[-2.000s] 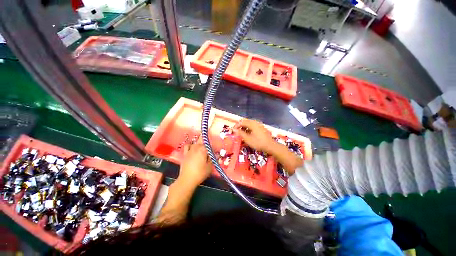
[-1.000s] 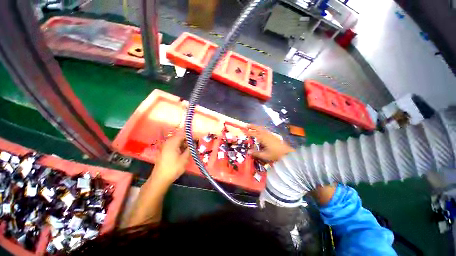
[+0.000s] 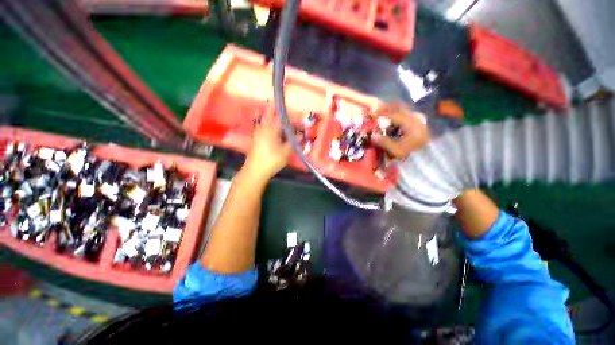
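A salmon-red parts tray (image 3: 232,77) with compartments lies in front of me, with small modules (image 3: 352,140) heaped in its right half. My left hand (image 3: 271,145) is bare and reaches over the tray's middle, partly behind the thin metal conduit; its fingertips are blurred. My right hand (image 3: 403,133) is bare, over the right end of the tray, fingers bent beside the modules. A small dark thing shows at its fingers, but blur hides whether it is held.
A full module tray (image 3: 208,202) is at the left. The ribbed duct (image 3: 539,151) and translucent hood (image 3: 398,253) are at the right. The conduit (image 3: 282,87) hangs across the tray. A metal upright (image 3: 111,81) stands left. Other trays (image 3: 516,66) lie behind, and loose modules (image 3: 290,261) lie nearer me.
The view has tilted down, showing both blue sleeves, the hood and loose modules near me. My right hand is now raised more at the tray's right end. My left hand remains over its middle.
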